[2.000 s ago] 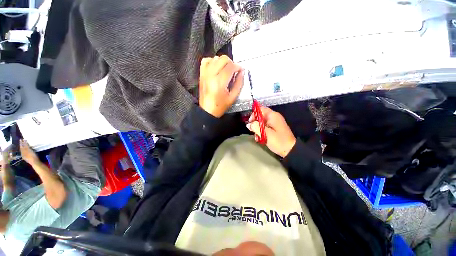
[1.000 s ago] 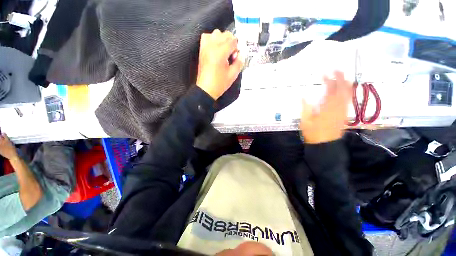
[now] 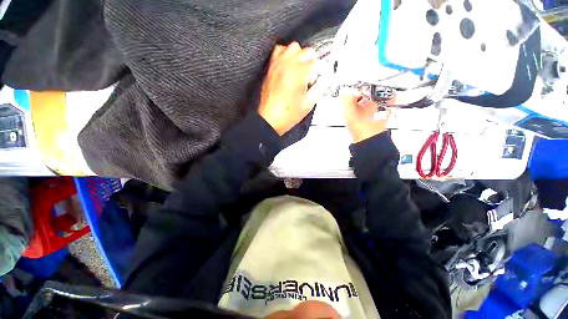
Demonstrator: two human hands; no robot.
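Note:
A dark grey-brown ribbed garment (image 3: 187,68) lies heaped on the table left of the needle area. My left hand (image 3: 288,87) lies on the garment's right edge, fingers bent; whether it pinches the cloth is unclear. My right hand (image 3: 365,116) is at the small metal parts under the sewing machine head (image 3: 411,37), just right of the needle area; its fingertips are washed out by glare, so its hold cannot be told. The red-handled scissors (image 3: 436,154) lie on the table right of my right hand.
The white machine table (image 3: 324,163) has an orange patch at left. Below stand a red stool (image 3: 47,218) and a blue crate (image 3: 99,218). Dark garments (image 3: 473,218) lie below right. A person's light green clothing (image 3: 12,230) shows at the left edge.
The scissors, earlier in my right hand, now lie on the table. My right hand has moved left from beside them to the machine's foot area. My left hand stays at the garment's edge.

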